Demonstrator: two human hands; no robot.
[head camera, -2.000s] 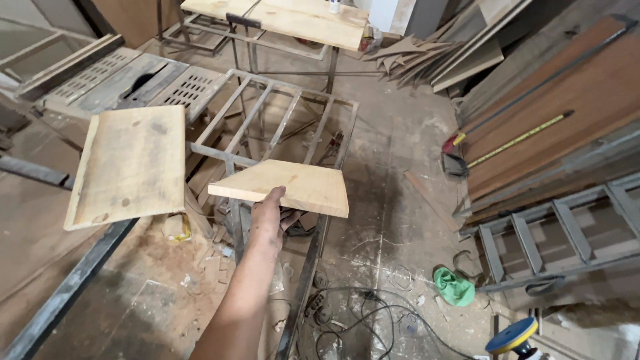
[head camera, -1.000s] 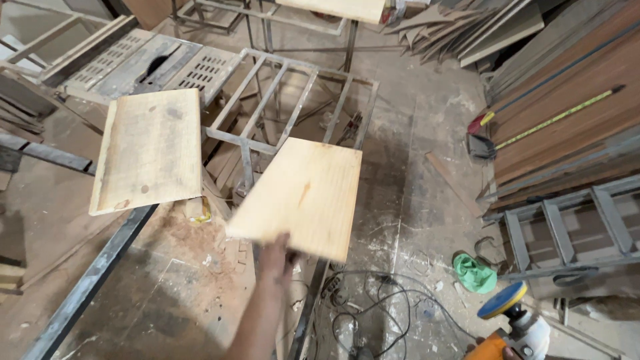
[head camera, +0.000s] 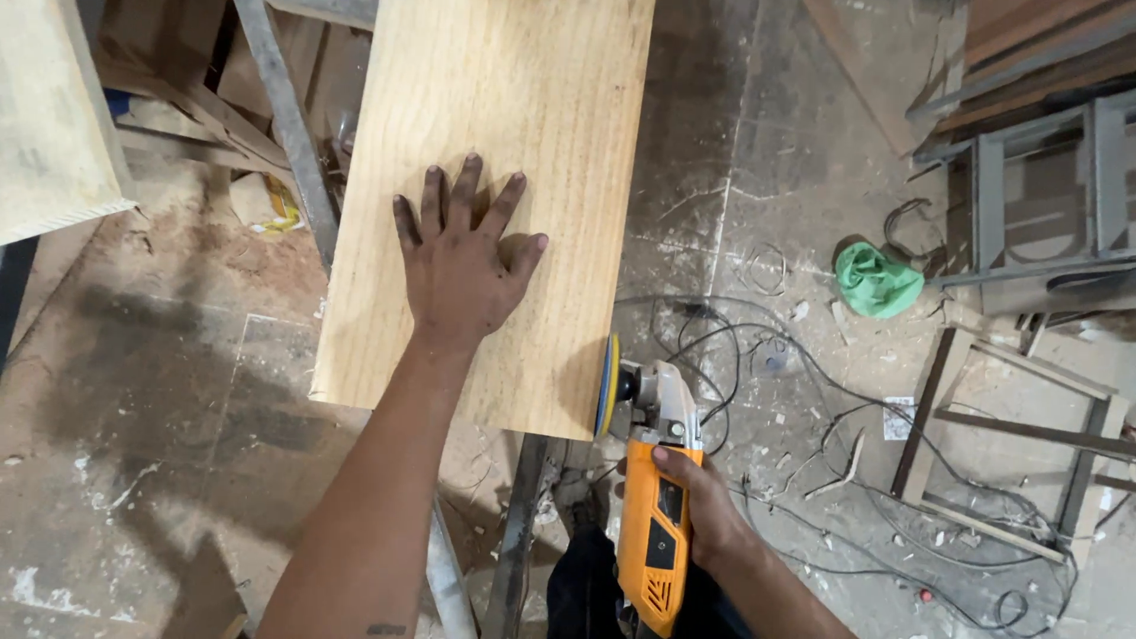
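A pale wooden board (head camera: 568, 177) lies on a metal frame. My left hand (head camera: 466, 257) rests flat on its upper face with the fingers spread. My right hand (head camera: 701, 506) is wrapped around the orange body of an angle grinder (head camera: 657, 532). The tool's round yellow and blue pad (head camera: 608, 386) stands on edge against the right long edge of the board, near its lower corner. The fingers beneath the tool are mostly hidden.
Another wooden board (head camera: 53, 133) is at the upper left. Black cables (head camera: 799, 346) loop over the floor on the right, near a green cloth or bag (head camera: 879, 280), a small metal frame (head camera: 914, 417) and a ladder (head camera: 990, 195). A metal bar (head camera: 524, 515) runs below the board.
My left hand has gone from holding the board's near edge to lying flat on its face. The grinder, lower right a second ago, is now at the board's right edge. The view has moved closer.
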